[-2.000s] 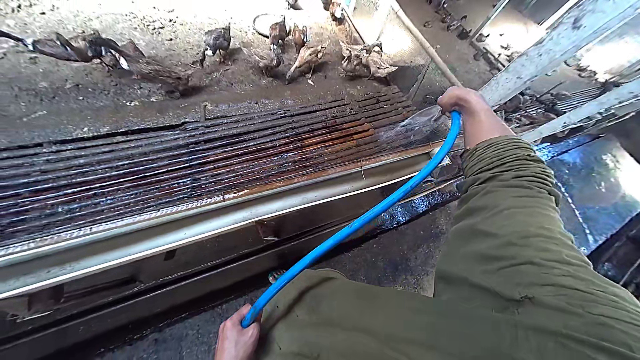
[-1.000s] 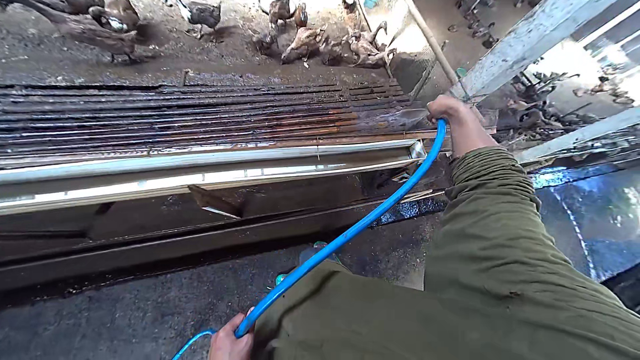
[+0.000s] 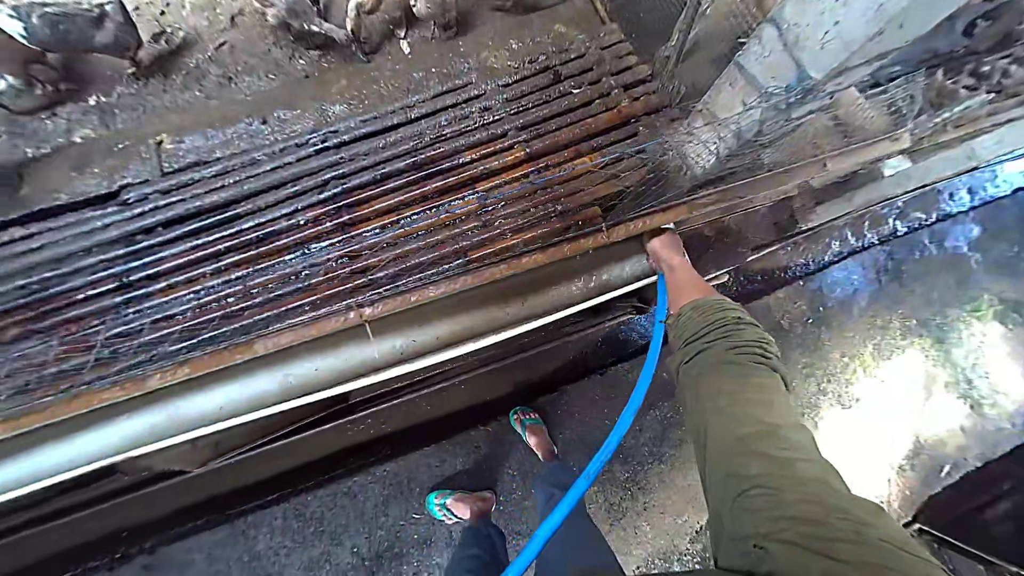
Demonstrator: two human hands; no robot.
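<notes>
My right hand (image 3: pixel 669 250) grips a blue hose (image 3: pixel 620 432) near its end, low beside the right end of a gray gutter-like trough (image 3: pixel 400 336). Above the trough lies a wet slatted floor (image 3: pixel 384 192), its slats brown and rust-coloured near the hand, with wire mesh along its near edge. Thin streaks of water seem to cross the slats. From my right hand the hose curves down and leaves the view at the bottom. My left hand is out of view.
Ducks (image 3: pixel 76 28) stand on muddy ground past the slats. A pale post (image 3: pixel 768 72) leans at the upper right. My feet in green flip-flops (image 3: pixel 524 420) stand on wet concrete (image 3: pixel 640 496) below the trough. Sunlit wet floor (image 3: pixel 904 384) lies at the right.
My right hand has gone from beside the pole and post down to the trough's end, with the hose still in it. My left hand has left the view. The view has tilted downward.
</notes>
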